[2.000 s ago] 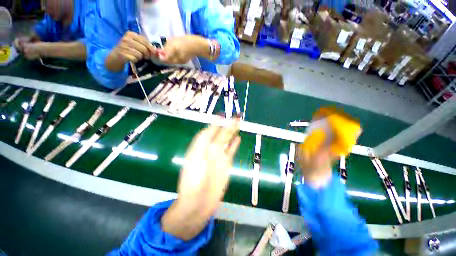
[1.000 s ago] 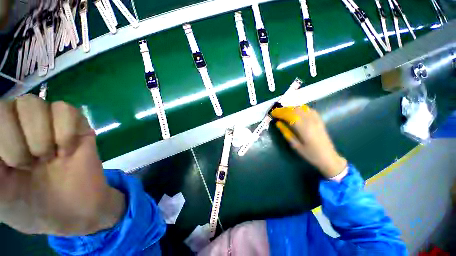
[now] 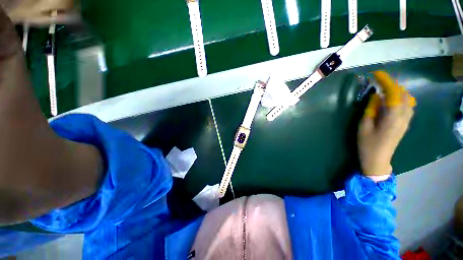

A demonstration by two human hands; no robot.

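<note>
Two smartwatches lie on the near bench. One, with a lit black face (image 3: pixel 330 64), slants across the pale rail, its holed strap end beside a white paper piece (image 3: pixel 277 93). The other, with a gold-rimmed face (image 3: pixel 241 137), lies left of it, its lower end by another white scrap. My right hand (image 3: pixel 382 124), in yellow finger cots, is over the bench right of the first watch. A small clear, shiny scrap (image 3: pixel 362 87) shows at its fingertips; whether it is gripped is unclear. At the left my forearm fills the edge; a blurred tan shape at the top left may be my left hand.
The green conveyor (image 3: pixel 152 30) carries several spaced watches beyond the pale rail (image 3: pixel 167 94). A pale blurred strip is over the belt at left. White paper pieces (image 3: pixel 182 161) lie near my left sleeve. A clear bag is cut off at the right edge.
The view has shifted down. My right hand has left the slanted watch and moved right, with a clear scrap now at its fingertips. My left arm now reaches up along the left edge, its fist no longer clearly visible.
</note>
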